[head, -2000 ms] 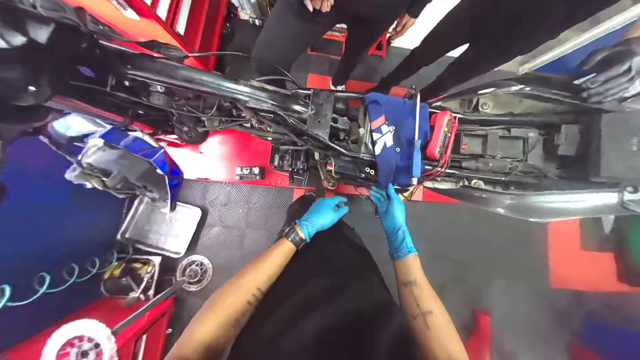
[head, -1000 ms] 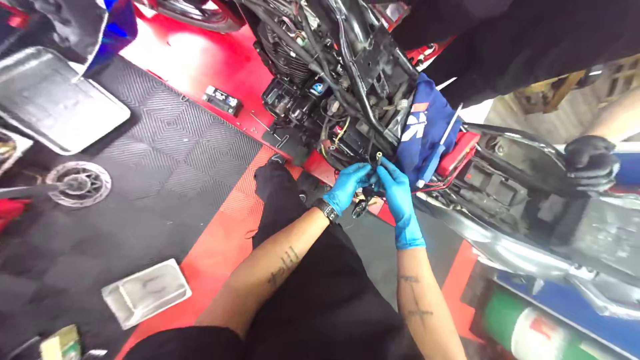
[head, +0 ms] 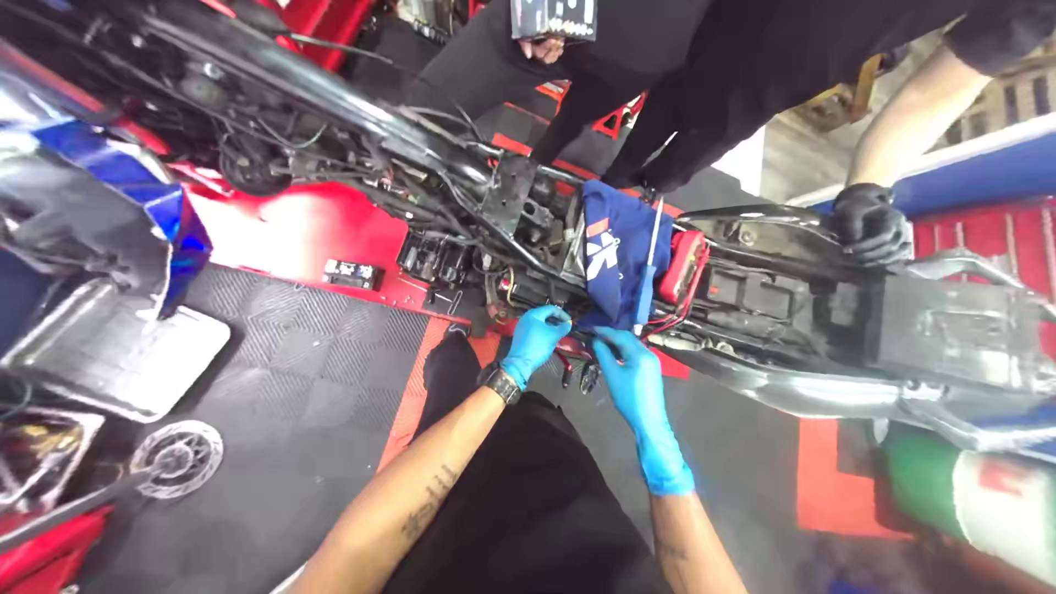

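Note:
A partly stripped motorcycle frame [head: 495,190] runs across the view. My left hand [head: 536,338], in a blue glove, is at its near side with thumb and fingertips pinched together; something small may be between them, too small to name. Just to the right, my right hand [head: 631,367], also blue-gloved, has curled fingers beside the lower edge of a dark blue cloth [head: 615,256] draped over the frame. Whether it holds anything is unclear. A blue-handled tool [head: 650,280] lies on the cloth. Beside it sits a red part [head: 683,266] with red wires running down from it.
A co-worker's black-gloved hand [head: 870,224] rests at the tail of the frame. Another person stands across from me, a hand holding a boxy part [head: 553,18]. A metal tray [head: 107,355], a brake disc [head: 176,459] and blue fairing [head: 157,198] are at left.
My hands, close together at the frame one second ago, are now apart. The view has turned and shifted. The boxy part in the person's hand across from me now shows.

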